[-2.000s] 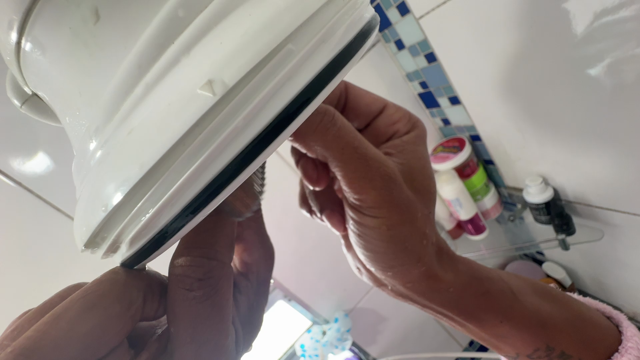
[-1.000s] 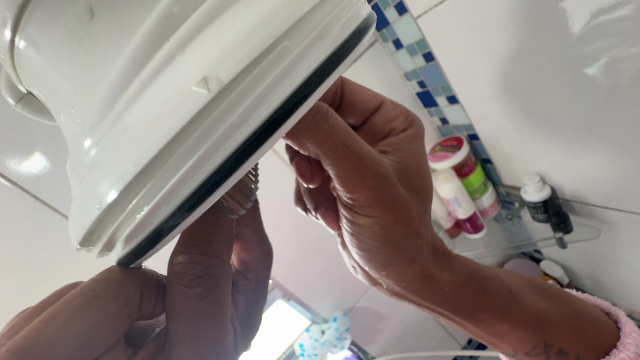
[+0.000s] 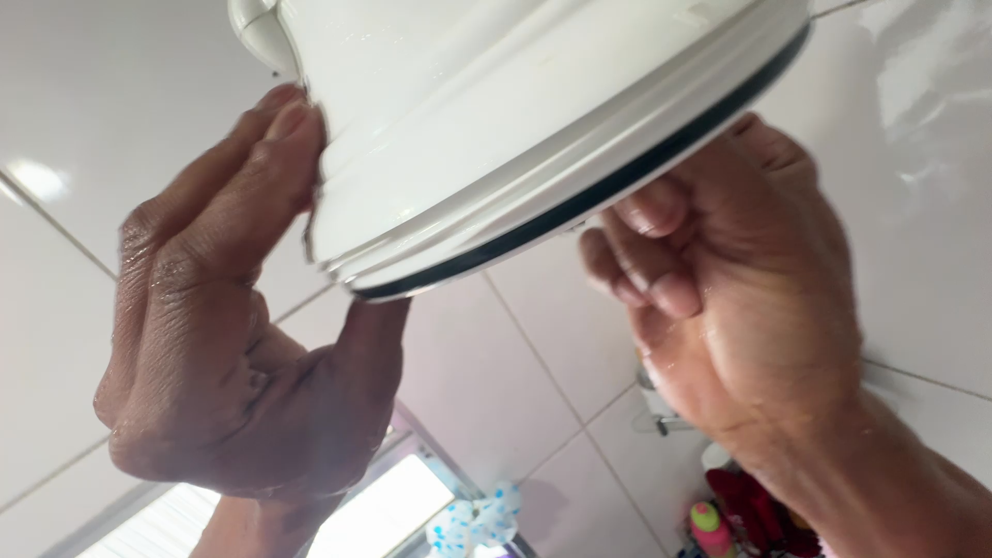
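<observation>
A white, round plastic housing [image 3: 496, 139] with a dark ring along its lower edge fills the top middle, tilted, a pipe-like white part at its upper left. My left hand [image 3: 232, 325] grips its left side, fingers on the outer wall and thumb under the rim. On the right, my right hand [image 3: 744, 271] holds the rim from beneath, its fingers curled and partly hidden by the housing. The underside of the housing is out of sight. Both hands look wet.
White wall tiles [image 3: 527, 349] surround the hands. Low down are a bright window [image 3: 387, 504], a blue-dotted white bundle [image 3: 474, 521], a pink bottle with a yellow-green cap [image 3: 709, 527] and dark red items [image 3: 744, 504]. A small shelf part shows behind my right wrist.
My left hand has moved from beneath the rim to the housing's left side. The ridged metal piece seen near its fingers earlier is out of sight. The view has shifted.
</observation>
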